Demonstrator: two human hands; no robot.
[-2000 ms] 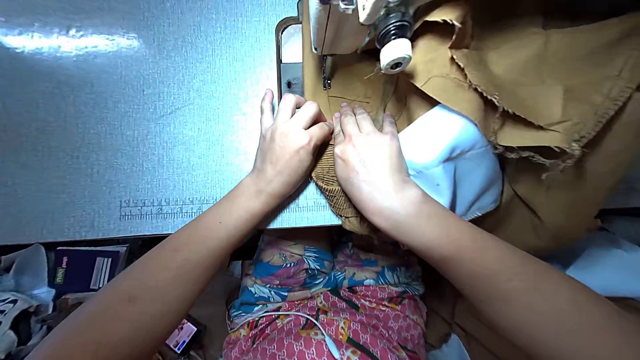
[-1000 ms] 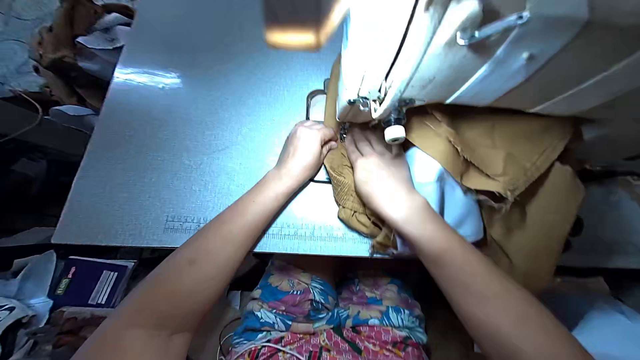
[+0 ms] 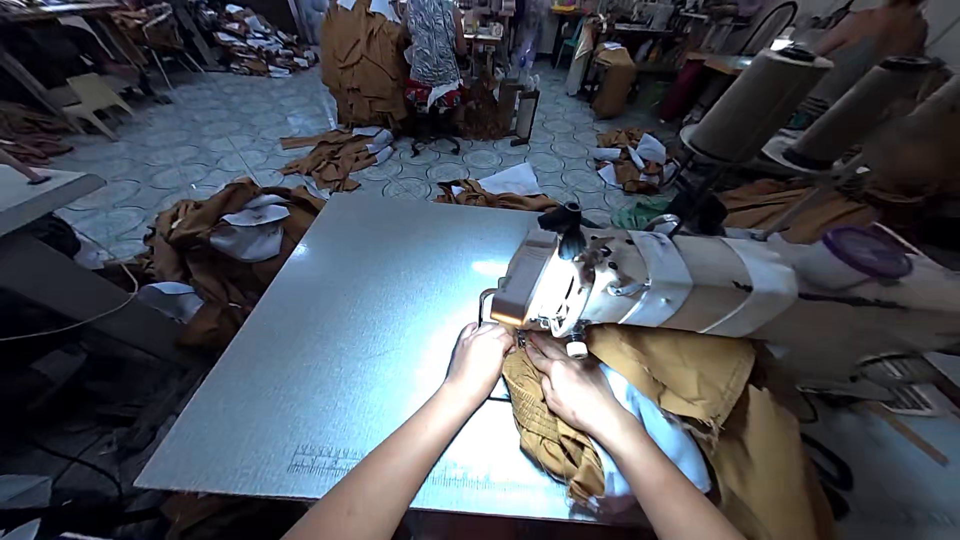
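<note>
An industrial sewing machine (image 3: 645, 281) reaches over the table from the right, its presser foot (image 3: 522, 339) down near the cloth. My left hand (image 3: 480, 360) pinches the edge of gathered tan fabric (image 3: 534, 420) just left of the foot, fingers curled. Flat on the same fabric, my right hand (image 3: 574, 386) presses with its fingertips close to the foot's right side. White cloth (image 3: 660, 431) lies under and beside my right wrist. More tan fabric (image 3: 675, 367) spreads below the machine arm. The needle itself cannot be made out.
The metallic tabletop (image 3: 337, 337) has ruler marks near its front edge. Large thread cones (image 3: 757, 105) stand behind the machine. Piles of brown cloth (image 3: 232, 240) lie on the floor at left and beyond the table. A person (image 3: 435, 45) sits farther back; another is at upper right.
The view has tilted up to show the room. Both hands stay at the presser foot; the gathered fabric between them has shifted and bunches more toward the table's front edge.
</note>
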